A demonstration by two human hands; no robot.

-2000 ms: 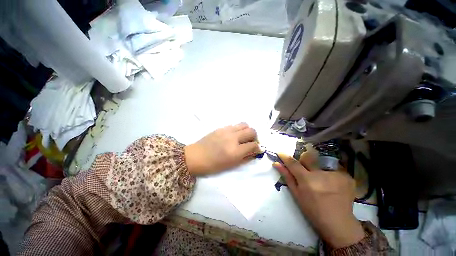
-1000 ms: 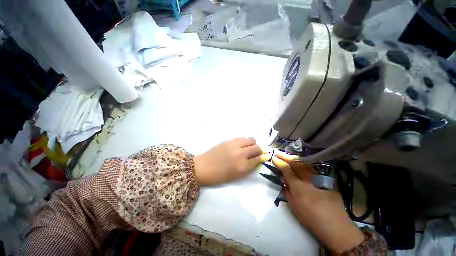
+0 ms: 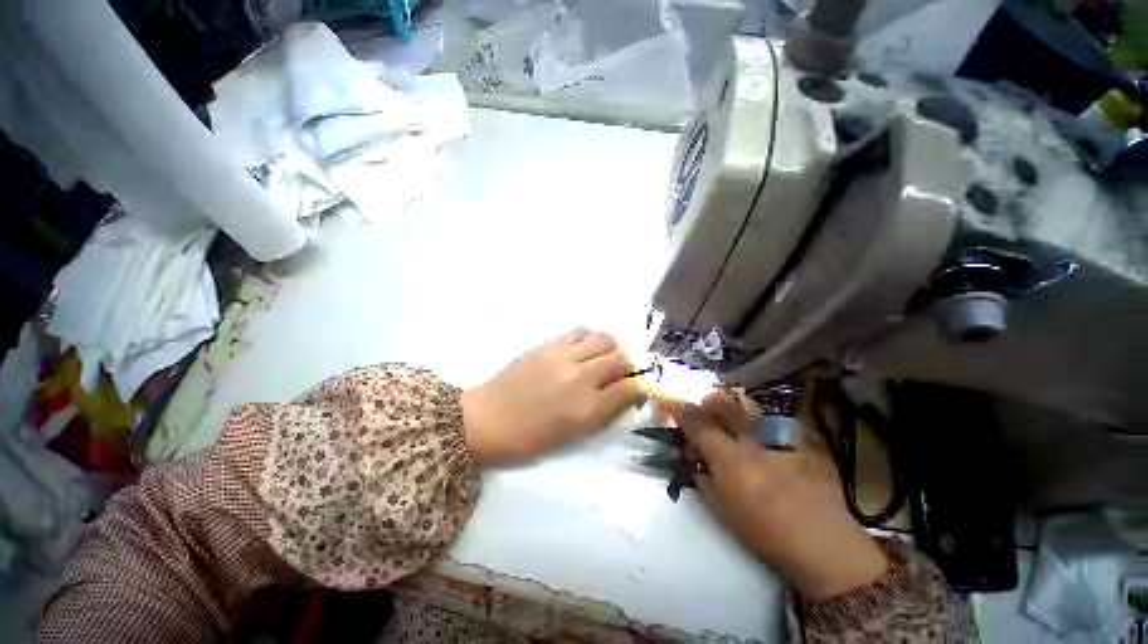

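Note:
My left hand (image 3: 554, 395) is at the needle area, its fingertips pinching the end of a small navy tab (image 3: 641, 372). A white cut panel (image 3: 614, 493) lies under and in front of the hands, blending into the white table. My right hand (image 3: 770, 493) is just right of the needle, fingers curled around dark pointed blades that look like snips (image 3: 658, 440); their handles are hidden in the palm. A small dark piece hangs below them. The presser foot (image 3: 708, 342) is just above the fingertips; glare hides the exact contact.
The sewing machine head (image 3: 737, 189) stands at the right. Black looped handles (image 3: 860, 472) and a black phone (image 3: 963, 503) lie right of my right hand. White pieces (image 3: 346, 120) are piled at the back left beside a white roll (image 3: 170, 138). The table's chipped edge (image 3: 541, 606) is in front.
Since two seconds ago, the dark pointed blades have come into view under my right fingers, and the fingertips have moved closer to the needle. The view has also shifted.

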